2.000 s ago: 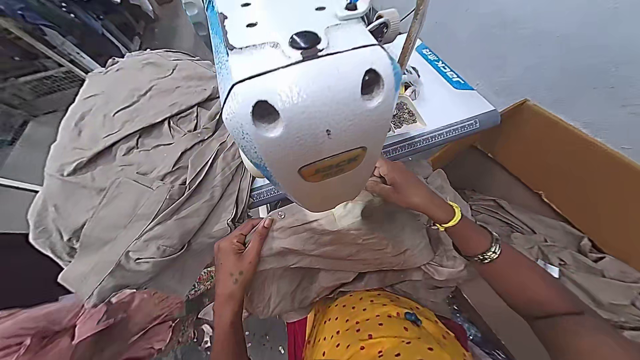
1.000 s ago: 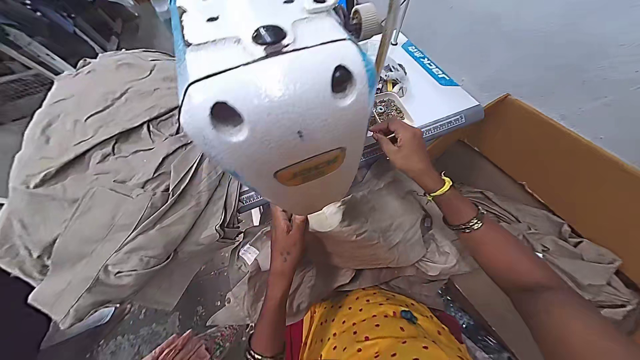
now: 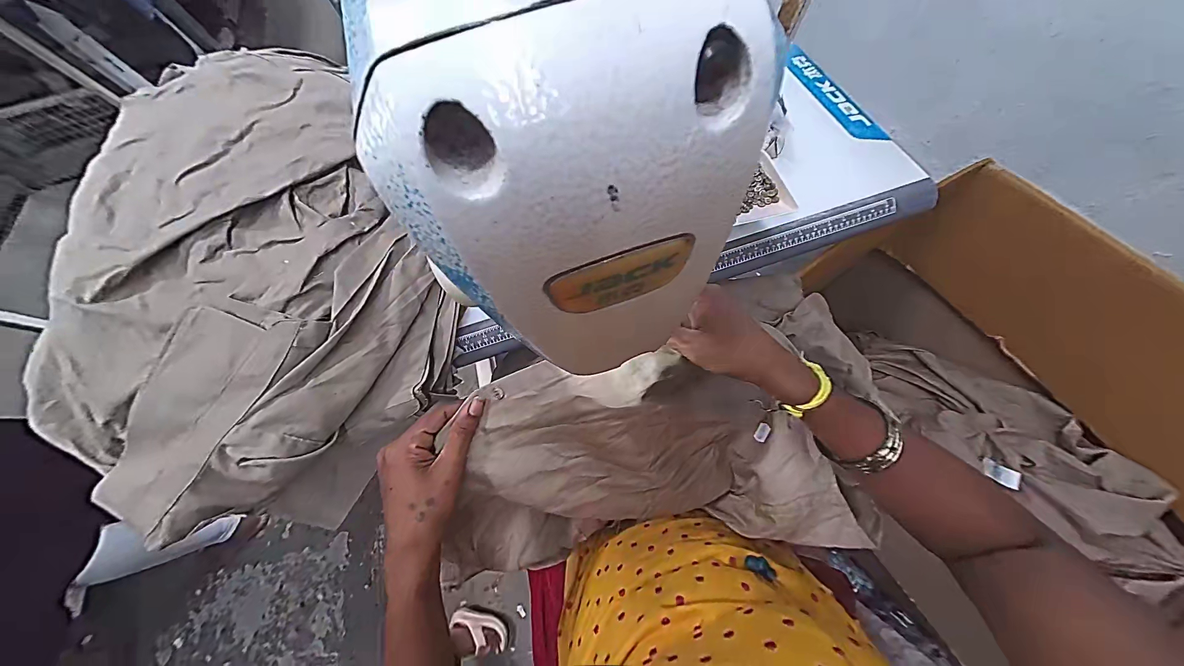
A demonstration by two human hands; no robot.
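Note:
The white head of a Jack sewing machine fills the upper middle and hides its working parts. Below it, a beige cloth garment spreads over my lap. My left hand pinches the garment's left edge between thumb and fingers, beside a small round button. At the machine head's lower right, my right hand is closed at the garment's upper edge, its fingertips partly hidden. A shallow tray of small metallic buttons sits on the white machine table, behind the head.
A large heap of beige garments lies on the left. On the right, a cardboard box holds more beige garments. A ruler strip runs along the table's front edge. A sandalled foot shows on the floor below.
My right hand has come from the button tray down to the garment's upper edge. My left hand, earlier close under the machine head, is now farther left on the garment's edge. The view has moved closer.

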